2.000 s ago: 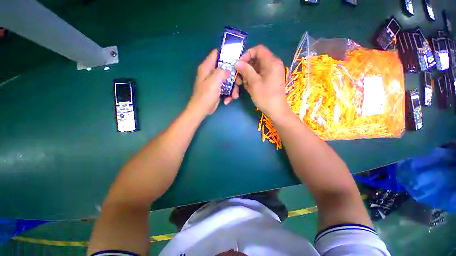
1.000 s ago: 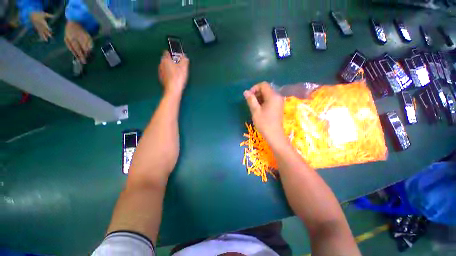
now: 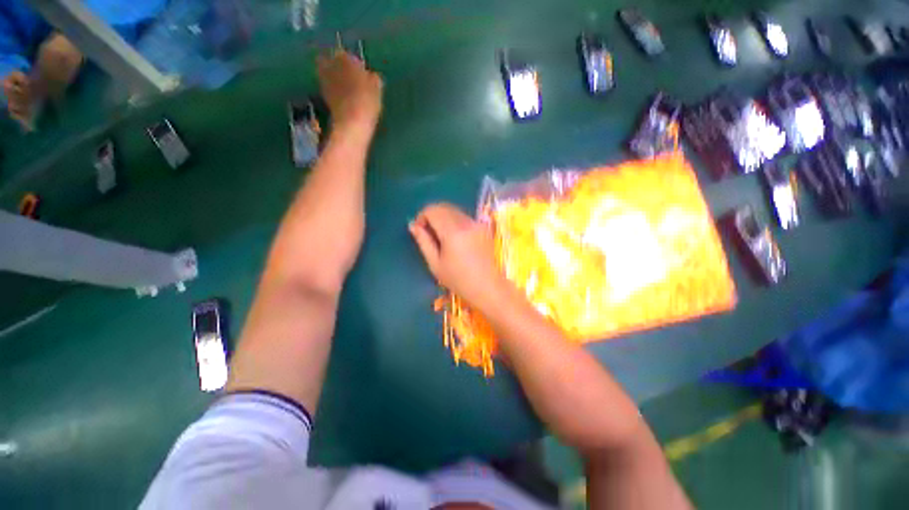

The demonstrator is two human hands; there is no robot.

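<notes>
My left hand (image 3: 349, 92) is at the far side of the table, its fingers closed over a mobile phone (image 3: 351, 44); only the phone's top end shows. Another phone (image 3: 304, 134) with an orange speck on its side lies just left of my wrist. My right hand (image 3: 451, 244) is at the open end of the clear bag of orange parts (image 3: 528, 249), thumb and fingers drawn together; whether they pinch a part cannot be told. A loose pile of orange parts (image 3: 466, 337) lies below that hand. A single phone (image 3: 209, 344) lies left of my left arm.
A slanting metal post (image 3: 90, 249) stands at left. Phones (image 3: 520, 88) are spaced along the far side, and a phone cluster (image 3: 797, 120) lies at right. Another person's hands (image 3: 45, 80) are at upper left. Blue cloth (image 3: 847, 334) is at lower right.
My left hand has let go of the phone with the orange speck and moved onto another phone farther away. My right hand stays by the bag opening. The view has shifted.
</notes>
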